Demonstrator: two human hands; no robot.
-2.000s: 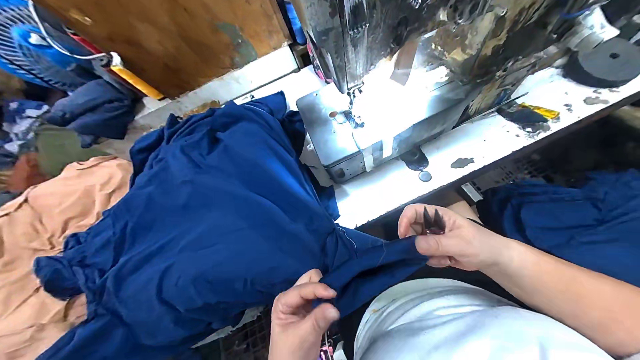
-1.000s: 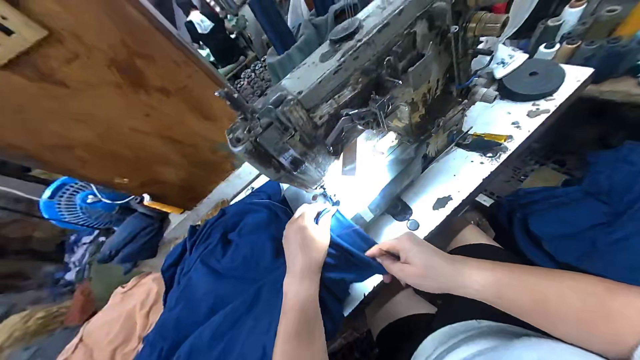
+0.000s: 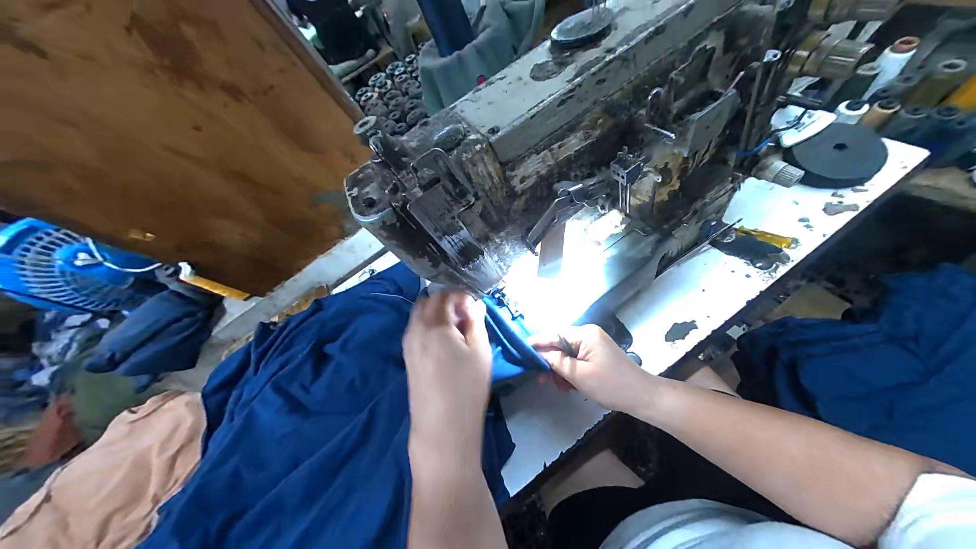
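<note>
A navy blue garment (image 3: 328, 404) spreads over the left side of the machine table, one part of it reaching under the needle area of a worn industrial sewing machine (image 3: 526, 145). My left hand (image 3: 450, 335) is at the cloth right beside the presser foot, its fingers blurred and bent; whether they grip the fabric is unclear. To the right, my right hand (image 3: 583, 362) pinches the folded edge of the blue cloth, with a dark pointed tool, perhaps thread snips, between its fingers. Bright lamp light washes out the machine bed (image 3: 587, 267).
A yellow-handled tool (image 3: 766, 238) and a round black disc (image 3: 839, 155) lie on the white tabletop (image 3: 686, 297). Thread cones (image 3: 896, 65) stand behind. More blue cloth (image 3: 877, 366) is at the right. A wooden panel (image 3: 168, 130), blue fan (image 3: 69, 263) and peach cloth (image 3: 114, 465) are at left.
Two seconds ago both hands held the cloth in front of the machine; since then, the cloth edge and my hands have moved up to the needle area. The view has shifted to show more of the machine.
</note>
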